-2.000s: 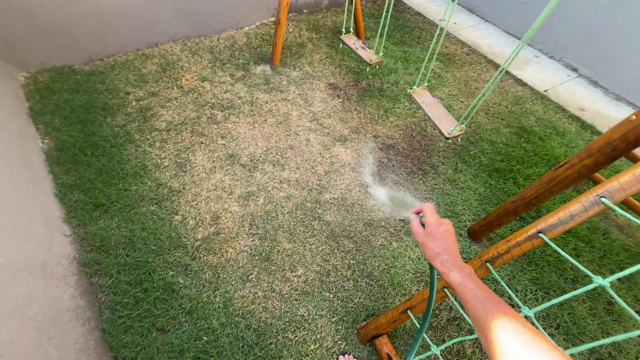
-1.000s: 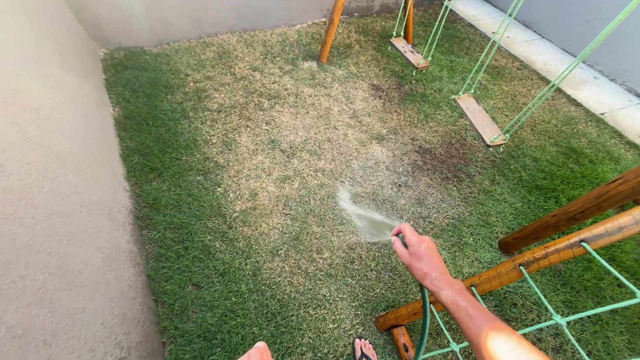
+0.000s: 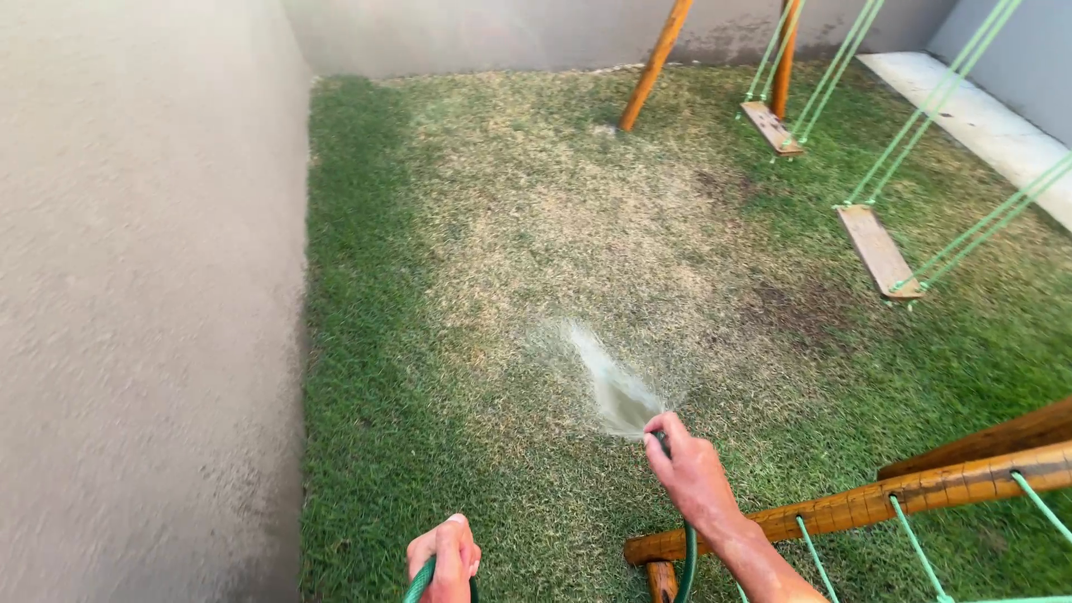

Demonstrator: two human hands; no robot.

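Observation:
My right hand [image 3: 688,469] grips the end of a green garden hose [image 3: 689,561], right of the bottom centre. A fan of water [image 3: 615,385] sprays from the hose end, up and to the left, onto patchy, partly dry grass [image 3: 569,243]. At the bottom edge my left hand [image 3: 444,559] is closed around another stretch of green hose [image 3: 421,579]. The hose between the two hands is out of view.
A rendered wall [image 3: 151,293] rises on the left. Two wooden swing seats [image 3: 879,251] hang from green ropes at the right, near a wooden post [image 3: 657,63]. A wooden frame beam [image 3: 837,509] with green rope netting lies close by my right forearm.
My left hand has come into view with hose in it. The spray has shifted left over the grass, toward the left wall. The view has swung left.

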